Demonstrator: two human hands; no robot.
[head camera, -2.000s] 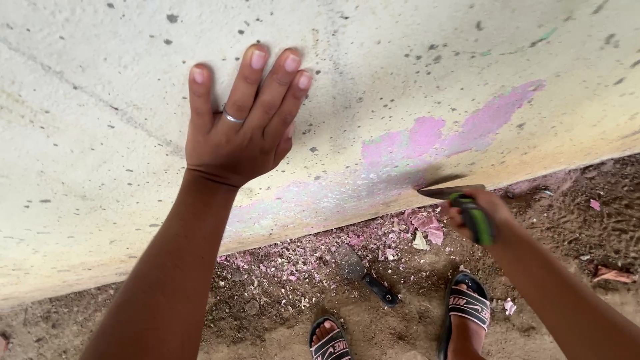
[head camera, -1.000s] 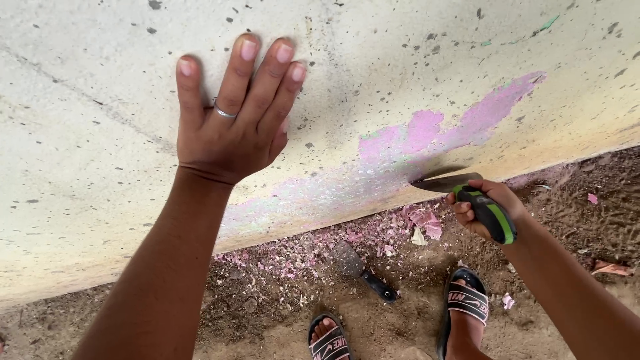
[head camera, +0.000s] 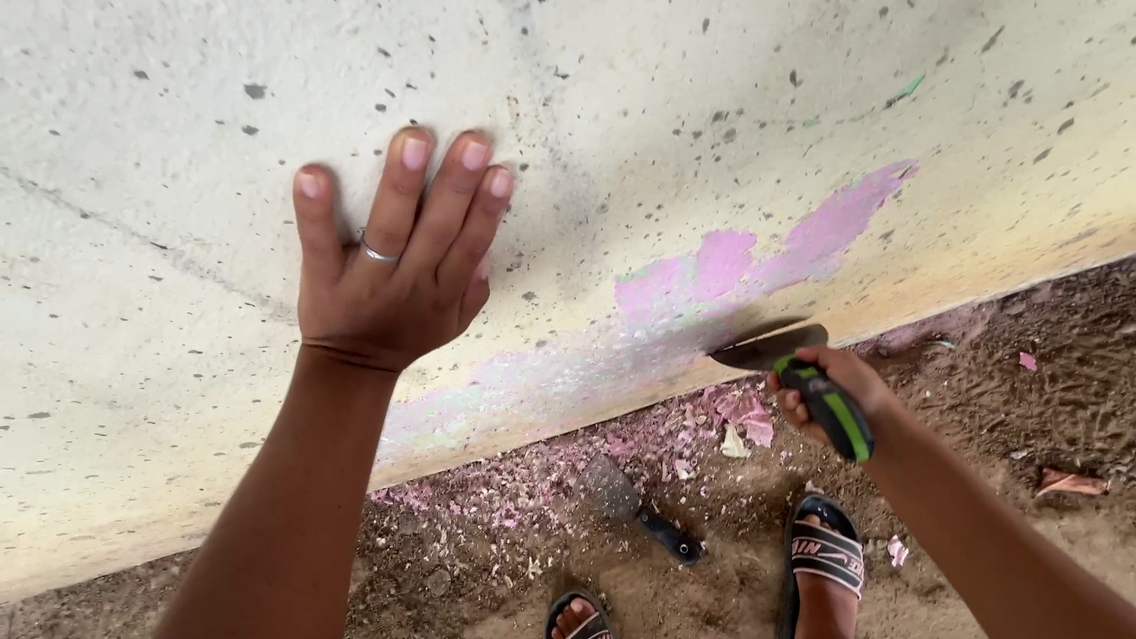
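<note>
My left hand (head camera: 390, 257), with a ring on one finger, lies flat with spread fingers against the pale, speckled wall (head camera: 621, 106). In my right hand (head camera: 834, 390) is a scraper (head camera: 772, 348) with a wide metal blade and a black and green handle. Its blade tip is at the wall's lower part, just below a patch of exposed pink paint (head camera: 728, 266). A whitish, scraped-looking strip runs down and left from that patch toward my left forearm.
On the dirt ground (head camera: 994, 461), a second scraper with a black handle (head camera: 670, 535) lies among pink and white paint flakes (head camera: 497, 488). My feet in black slide sandals (head camera: 827, 555) stand near the wall's base. A larger pinkish scrap (head camera: 1071, 482) lies at the right.
The right hand and its scraper have shifted slightly along the wall's lower part, and the handle is angled differently than two seconds ago. My left hand stays pressed on the wall.
</note>
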